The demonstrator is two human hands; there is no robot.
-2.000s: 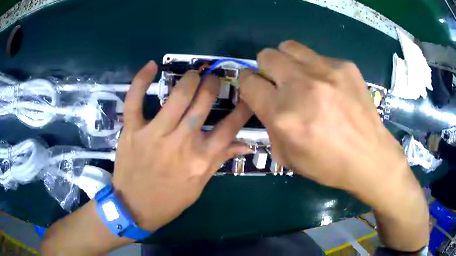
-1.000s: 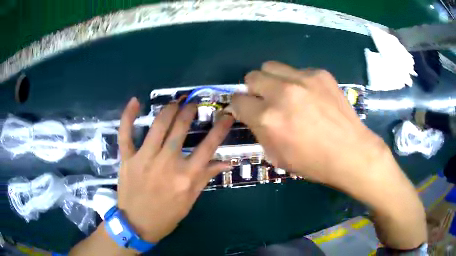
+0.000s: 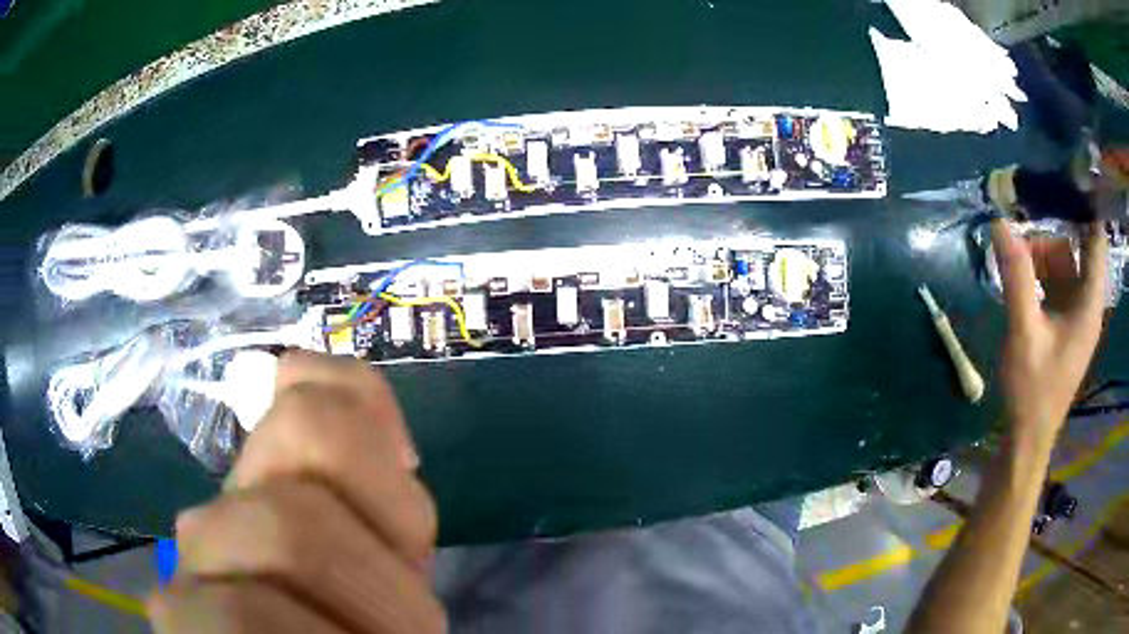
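Note:
Two open power strips lie flat and parallel, the far one (image 3: 607,167) and the near one (image 3: 570,303). Each holds a crowded black circuit board, with blue and yellow lead wires at its left end. My left hand (image 3: 316,495) is blurred and curled, its fingertips beside the near strip's left end; what is under it is hidden. My right hand (image 3: 1052,297) is at the right, fingers spread, tips at the near edge of the black glue gun (image 3: 1052,196). The gun's pale nozzle points left. A cream-handled small tool (image 3: 953,347) lies on the bench.
White coiled cords in clear plastic bags (image 3: 112,260) lie left of the strips. A white cloth heap (image 3: 947,68) and a black cloth (image 3: 1052,81) lie at the back right. A chipped white rail (image 3: 235,105) runs along the far edge.
Both hands have come off the far strip's wiring. My left hand has moved down and left towards the near strip's end; my right hand has moved right to the gun. The small tool now shows.

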